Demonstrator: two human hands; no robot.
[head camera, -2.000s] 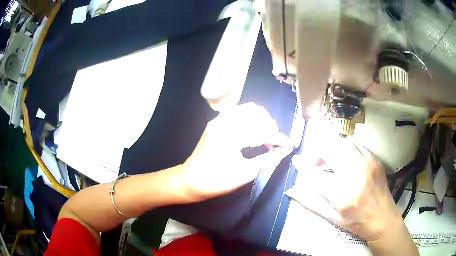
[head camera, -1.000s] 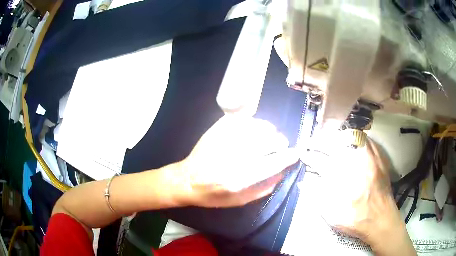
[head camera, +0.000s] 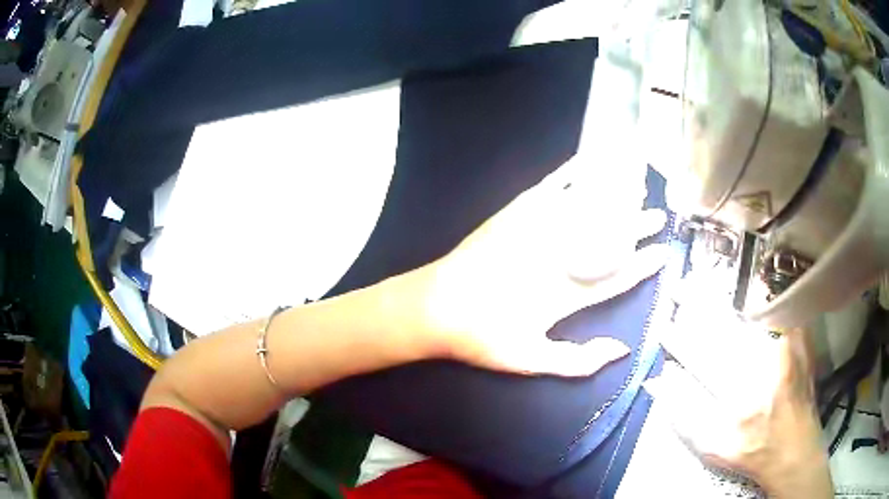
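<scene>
A dark navy garment panel (head camera: 478, 127) lies flat on the white table and runs under the sewing machine head (head camera: 741, 107). A zip strip (head camera: 638, 365) with a fine light line of teeth runs along its right edge toward the presser foot area (head camera: 716, 239). My left hand (head camera: 556, 278) lies spread on the panel, fingers apart, fingertips beside the zip. My right hand (head camera: 751, 400) is right of the zip, below the machine head. Its fingers are washed out by glare and partly hidden, so its grip cannot be told.
Fabric scraps (head camera: 127, 258) and a yellow curved edging (head camera: 117, 317) lie at the left. Black handles (head camera: 846, 385), perhaps scissors, lie at the right. The wearer's red sleeve (head camera: 171, 458) shows at the lower left. The floor (head camera: 34, 268) is green.
The view has shifted, so machine and panel sit further right. My left hand has gone from closed near the zip to spread flat on the panel. The white bar no longer shows distinctly.
</scene>
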